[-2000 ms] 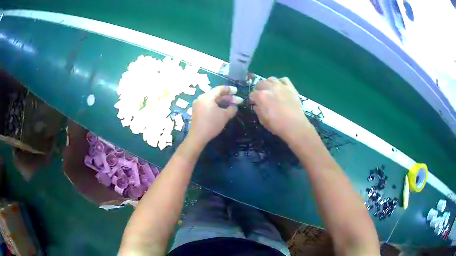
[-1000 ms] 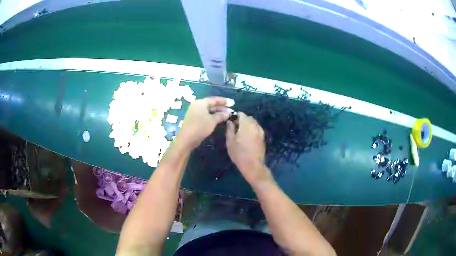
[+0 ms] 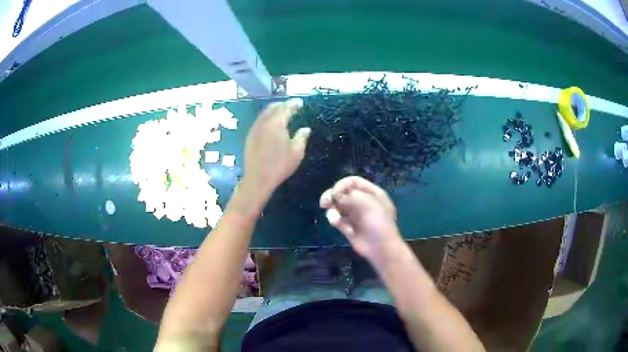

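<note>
A tangled heap of thin black runners (image 3: 392,130) lies on the green bench. My left hand (image 3: 272,148) is at the heap's left edge, thumb and index finger apart, both with white tips; I see nothing between them. My right hand (image 3: 361,213) is over the bench's near side, just below the heap, with curled fingers and a white tip on one digit. Whether it holds a small part is hidden. Small glossy black parts (image 3: 537,165) lie in a loose pile to the right.
Cream-white pieces (image 3: 165,165) are piled left of my left hand. Yellow tape (image 3: 573,108) and a slim cream-yellow handle (image 3: 569,136) lie at right, with translucent white pieces (image 3: 622,150) at the edge. Below are pink-purple parts (image 3: 165,265) and a large carton (image 3: 509,268). A grey upright (image 3: 213,41) stands behind.
My hands were close together at the heap and are now apart. My right hand has come back toward the near edge. My left thumb and finger have spread. The camera view has turned.
</note>
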